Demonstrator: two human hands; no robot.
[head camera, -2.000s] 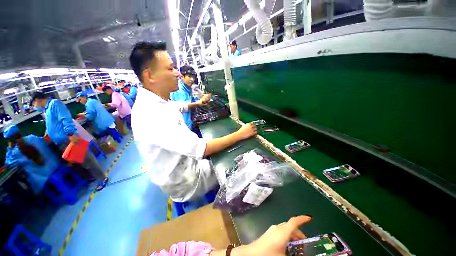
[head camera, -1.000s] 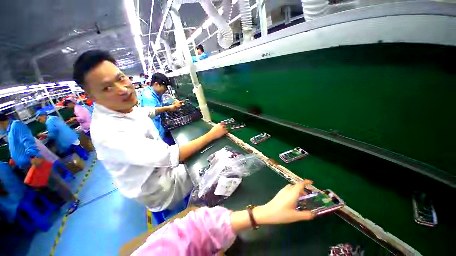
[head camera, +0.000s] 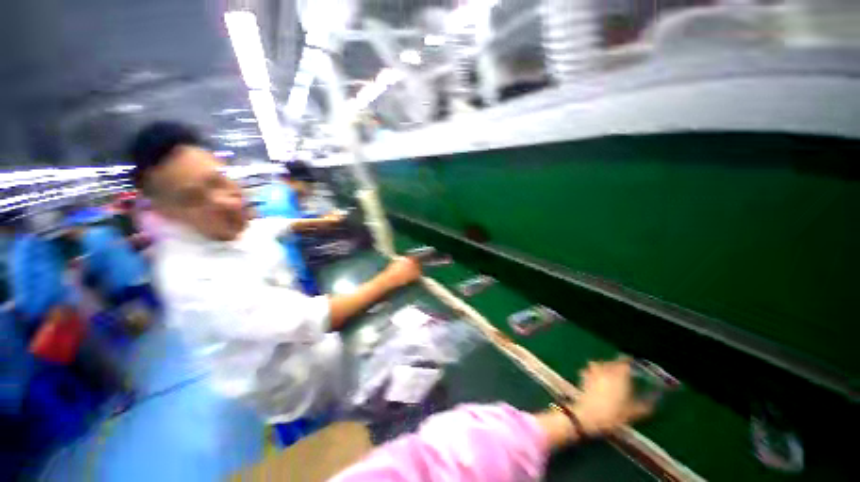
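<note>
The frame is blurred. My left hand (head camera: 613, 397), in a pink sleeve, reaches over the bench's edge rail to the green conveyor. A partly assembled phone (head camera: 655, 375) lies at its fingertips, partly hidden by them; I cannot tell whether the fingers still grip it. More phone units lie spaced along the belt: one (head camera: 535, 320) ahead of my hand, a smaller one (head camera: 474, 284) farther off, and one (head camera: 776, 444) at the lower right. My right hand is not in view.
A clear plastic bag (head camera: 415, 384) with a white label lies on the dark green bench left of the rail (head camera: 500, 341). A brown cardboard box (head camera: 316, 454) is at the lower left. A person in white (head camera: 236, 311) stands beside the bench, one hand near the rail.
My left hand has moved the phone from above the bench and rail out over the conveyor. The view has shifted, and the strip pile seen at the bottom earlier is out of view.
</note>
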